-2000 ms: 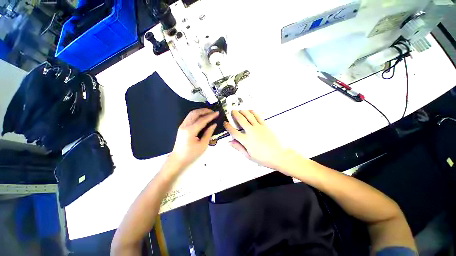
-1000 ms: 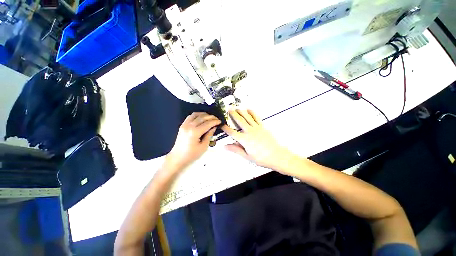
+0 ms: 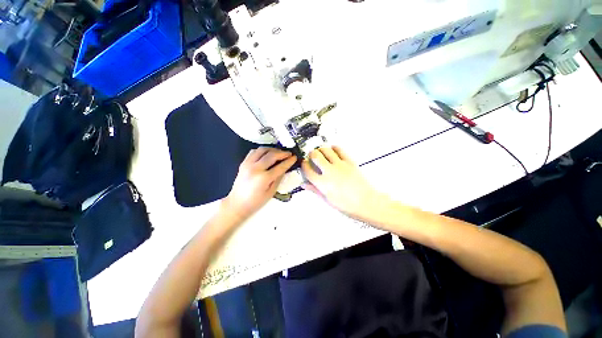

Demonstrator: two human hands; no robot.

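Note:
A black bag body panel [image 3: 204,153] lies flat on the white table, its right end running under the sewing machine's needle area [image 3: 305,132]. My left hand [image 3: 259,177] is on the panel's right part, fingertips bent at the cloth just in front of the needle. My right hand [image 3: 336,179] is beside it, fingertips close to the left ones at the cloth edge. The cloth between the fingertips is mostly hidden. A small curved brownish metal guide [image 3: 282,196] shows below my left hand.
A black heap of bag pieces with zip pulls [image 3: 72,145] and a front pocket piece [image 3: 112,228] lie at left. A blue crate [image 3: 132,56] stands behind the table. Red and black snips [image 3: 465,123] and a black cord [image 3: 550,125] lie right of the machine.
The machine and snips appear slightly further right in view. My hands have stayed at the needle, the right hand's fingers now more bent. Less dark cloth shows below the fingertips.

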